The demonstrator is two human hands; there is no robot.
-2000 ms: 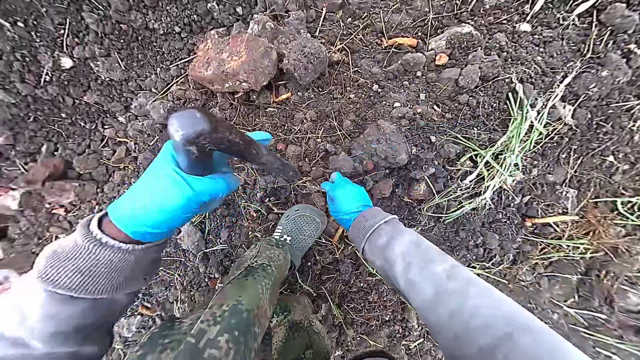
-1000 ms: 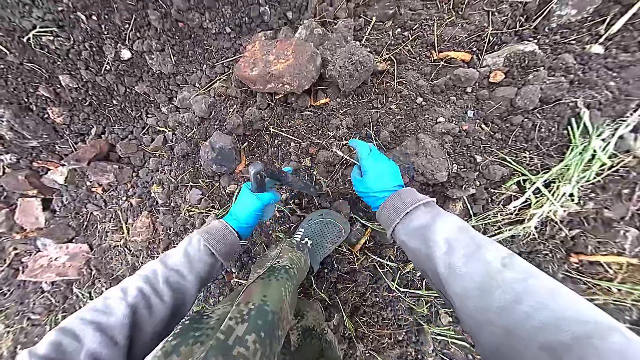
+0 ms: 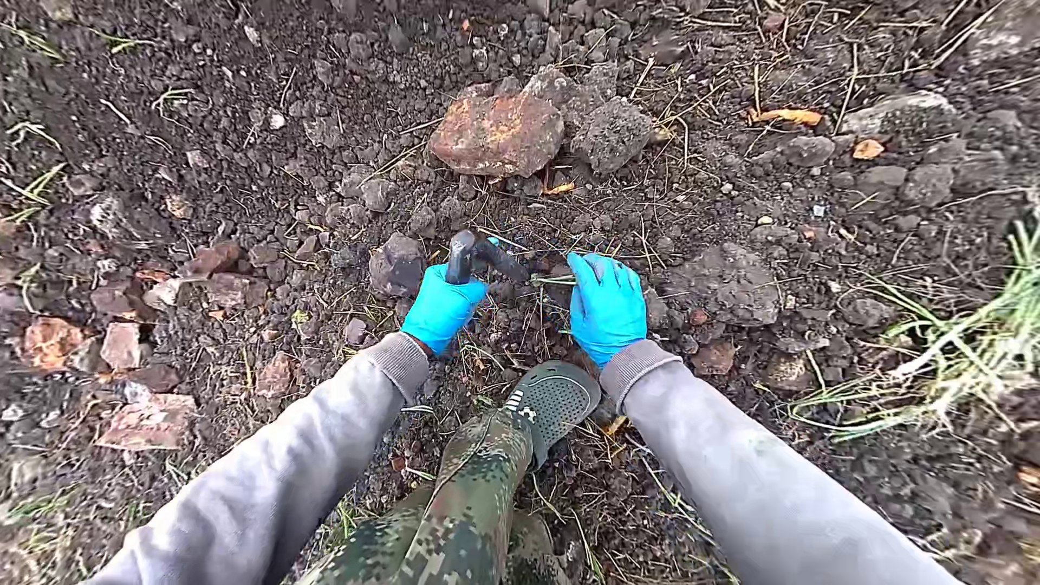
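Note:
My left hand (image 3: 445,310), in a blue glove, grips a dark tool (image 3: 465,252) that looks like a short-handled hoe or pick; its head bends right and down toward the soil. A short way to the right, my right hand (image 3: 607,307), also gloved in blue, is closed around a thin pale green stem (image 3: 554,279) just above the ground. The stem's left end lies close to the tool's tip; whether they touch cannot be told. Below and between the hands is a green perforated clog (image 3: 556,401) on the dark soil.
A large reddish rock (image 3: 498,135) and grey clods (image 3: 611,134) lie beyond the hands. Flat reddish stones (image 3: 149,422) are at the left. Long green and pale grass (image 3: 951,349) lies at the right. A dark stone (image 3: 396,265) sits beside my left hand.
The tool in my left hand, raised two seconds ago, is now low near the soil. My two hands are closer together than then. The view has shifted left.

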